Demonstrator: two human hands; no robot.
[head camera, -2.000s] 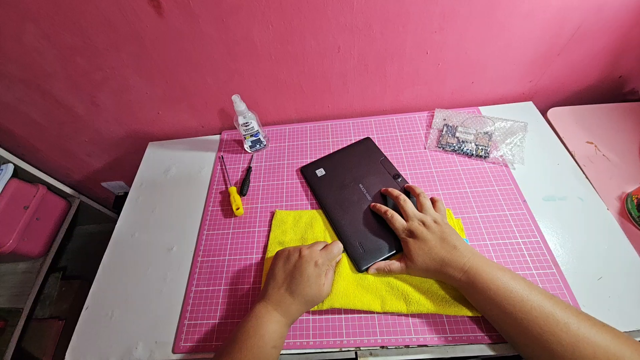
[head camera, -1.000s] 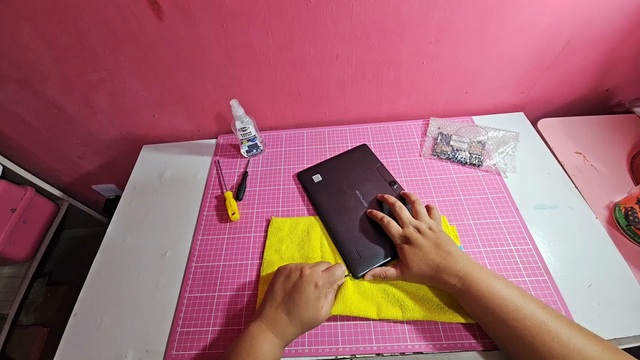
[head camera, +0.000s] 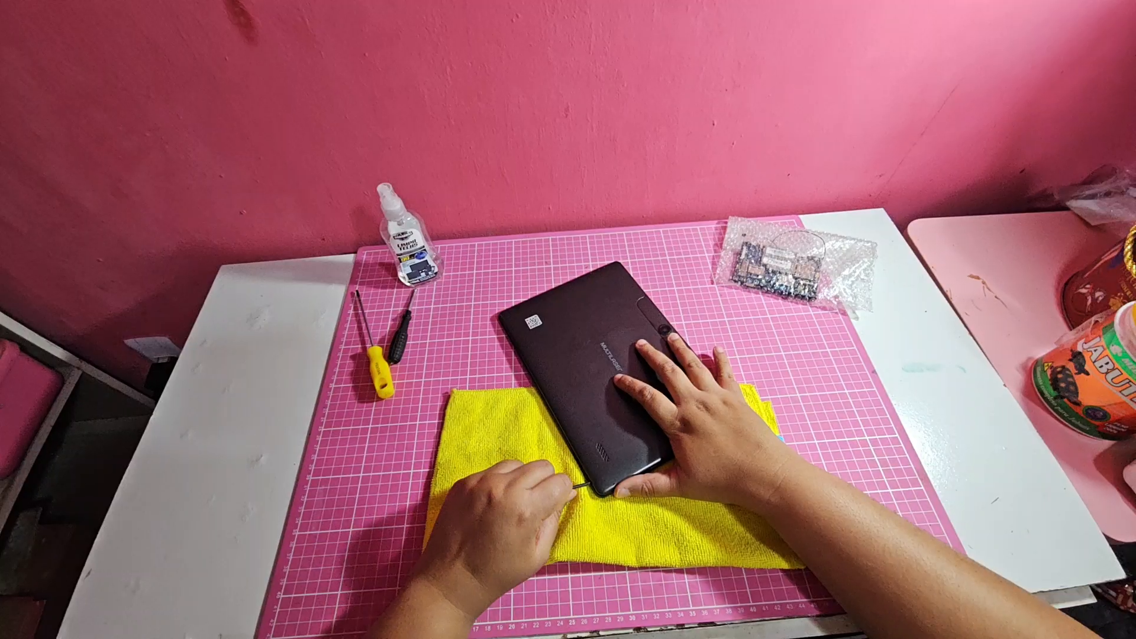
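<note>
A dark Multilaser tablet (head camera: 590, 373) lies back side up, slanted, its lower part on a folded yellow cloth (head camera: 497, 426). My right hand (head camera: 701, 426) rests with spread fingers on the tablet's back, thumb at its bottom edge. My left hand (head camera: 510, 515) is closed around a small tool; only its thin dark tip (head camera: 581, 485) shows, at the tablet's lower left corner. The rest of that tool is hidden in my fist. Left of the tablet, a yellow-handled screwdriver (head camera: 380, 371) and a black-handled screwdriver (head camera: 400, 342) lie on the pink cutting mat (head camera: 355, 497).
A clear spray bottle (head camera: 411, 244) stands at the mat's back left. A circuit board in bubble wrap (head camera: 785, 271) lies at the back right, partly over the white table (head camera: 941, 382). On a pink surface (head camera: 967, 257) at the right stands an orange and green container (head camera: 1087, 382).
The view has shifted somewhat, showing more of the right side. Both hands stay at the tablet's lower end, and the tablet keeps about the same place on the cloth.
</note>
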